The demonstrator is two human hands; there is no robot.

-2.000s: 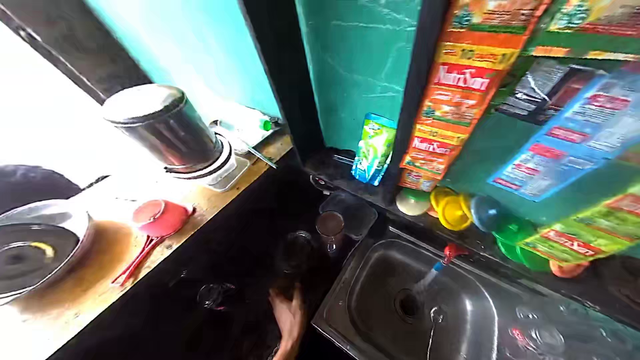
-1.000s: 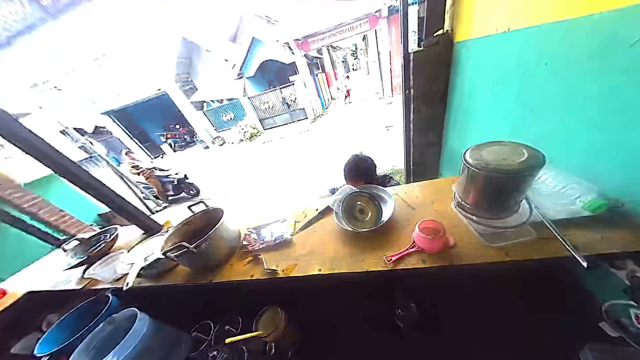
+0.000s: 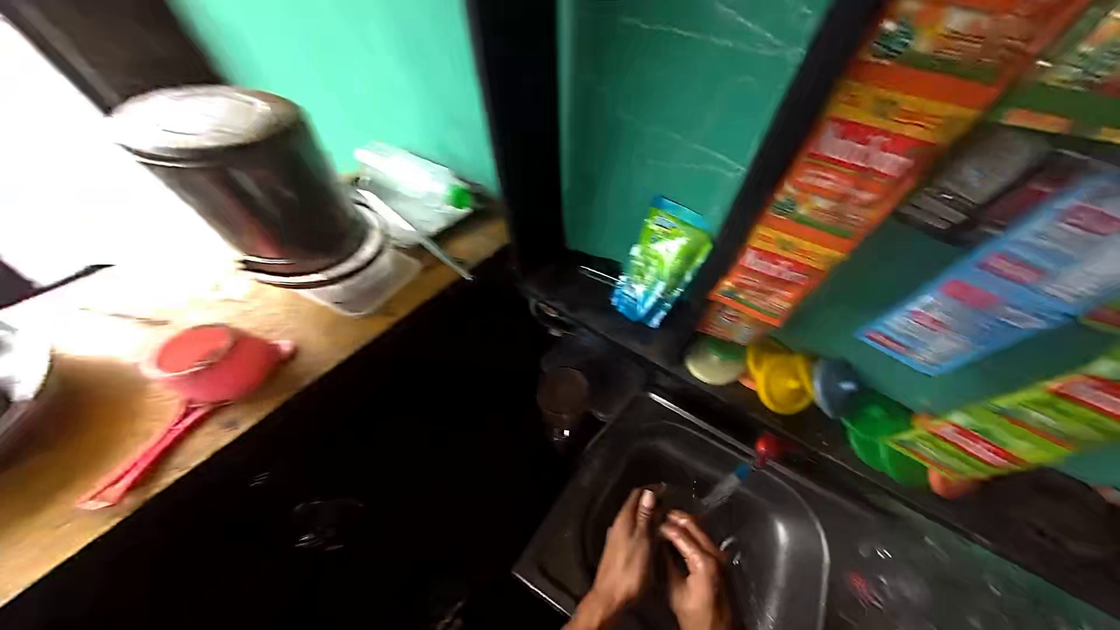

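Both bare hands are over the steel sink [image 3: 792, 560], at the lower middle of the head view. My left hand [image 3: 626, 551] has its thumb raised beside a small dark shape that is too blurred to name. Close on its right, my right hand [image 3: 696, 556] has bent fingers turned toward the left one. Whether either hand holds something cannot be told. Just right of the fingers is a tap with a red handle [image 3: 770, 448] and a bluish spout [image 3: 731, 481]. A dark cup [image 3: 563, 398] stands left of the sink.
A wooden counter [image 3: 105, 394] at left bears a pink dipper [image 3: 210, 363], a lidded metal pot [image 3: 241, 184] and a plastic bottle [image 3: 416, 188]. Behind the sink are a green-blue pouch [image 3: 662, 262], a yellow cup [image 3: 779, 376], a green cup [image 3: 884, 437] and hanging sachet strips [image 3: 840, 157].
The view swung toward the street counter and back to the sink. Two seconds ago one hand was over the dark area left of the sink; now both hands are over the basin.
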